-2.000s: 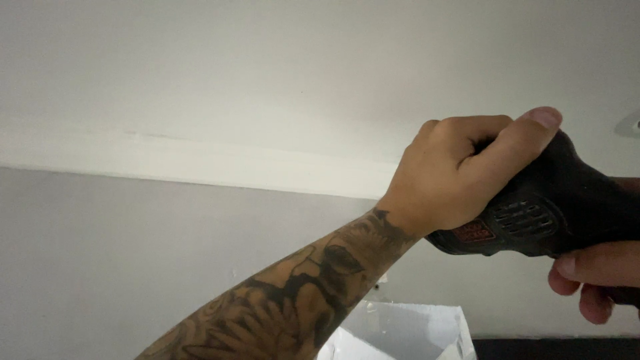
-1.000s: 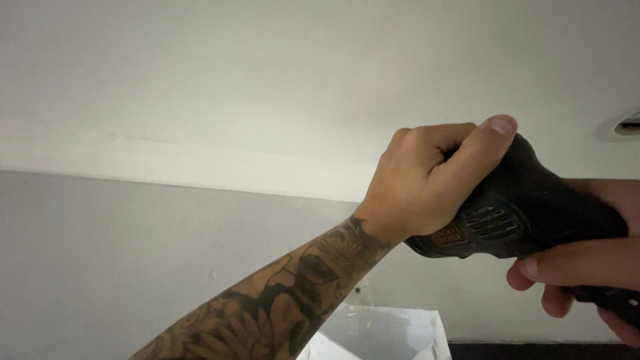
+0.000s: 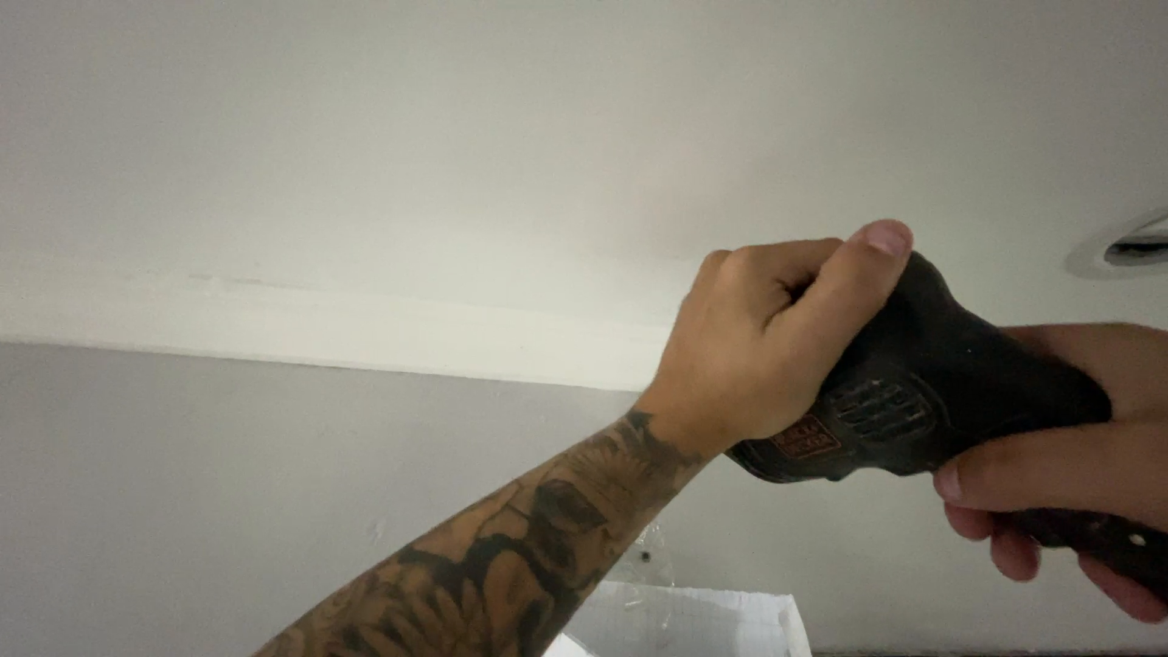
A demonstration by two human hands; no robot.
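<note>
A black Black+Decker power tool [image 3: 949, 383] with side vents is held up near the ceiling at the right. My left hand [image 3: 776, 338], at the end of a tattooed forearm, wraps over the tool's left part, thumb on top. My right hand [image 3: 1077, 456] grips it farther right, with fingers curled below around the handle. The tool's working end is hidden, so its exact kind cannot be told.
White cornice [image 3: 365, 342] runs between the ceiling [image 3: 456, 137] and the grey wall [image 3: 228, 474]. A round recessed fitting [image 3: 1141, 246] is in the ceiling at right. Below the forearm stand a white open box-like thing [image 3: 721, 607] and a dark spot on the wall [image 3: 645, 556].
Both hands and the tool sit farther left in view than two seconds ago, and more of the right hand and the ceiling fitting shows. Both hands have kept their hold.
</note>
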